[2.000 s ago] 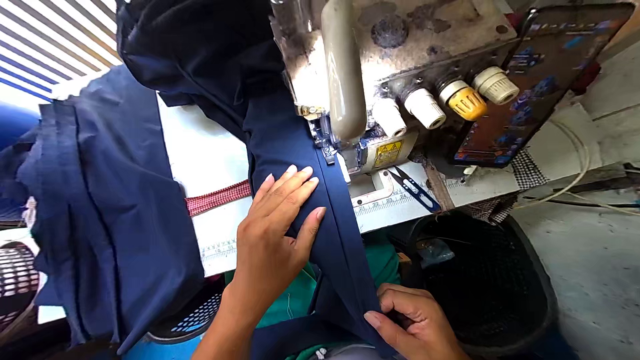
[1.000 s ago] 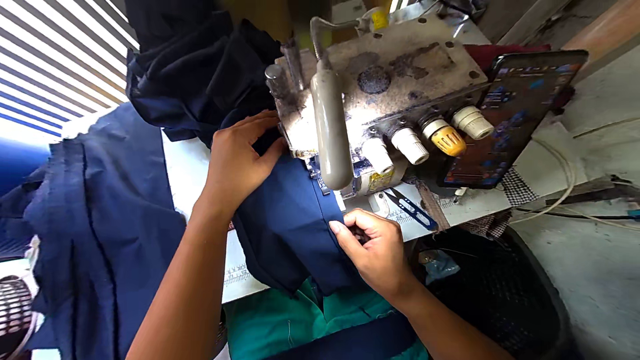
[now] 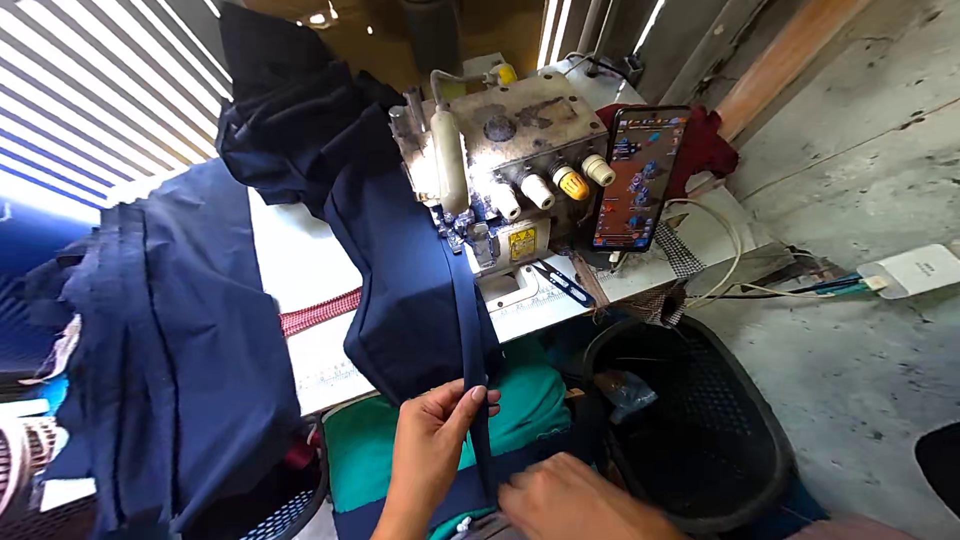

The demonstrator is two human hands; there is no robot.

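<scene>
A navy fabric piece [image 3: 405, 277] runs from under the presser foot of an overlock sewing machine [image 3: 517, 127] down over the table's front edge. My left hand [image 3: 442, 427] pinches its narrow folded edge between thumb and fingers, below the table edge. Lower and to the right, my right hand [image 3: 562, 495] is blurred beside the strip's lower end; whether it grips the cloth cannot be told. Bunched dark cloth [image 3: 292, 142] lies behind, left of the machine. Thread snips [image 3: 562, 283] rest on the table right of the needle area.
More navy fabric [image 3: 202, 337] hangs over the table at left, near a red checked strip [image 3: 322, 311]. A lit smartphone [image 3: 641, 180] leans right of the machine. A black plastic basket [image 3: 772, 450] stands below right. Cables [image 3: 727, 255] run to a white adapter [image 3: 915, 270].
My left hand has moved from beside the machine down to the cloth's lower edge. My right hand has left the cloth by the presser foot and moved down. The view has shifted.
</scene>
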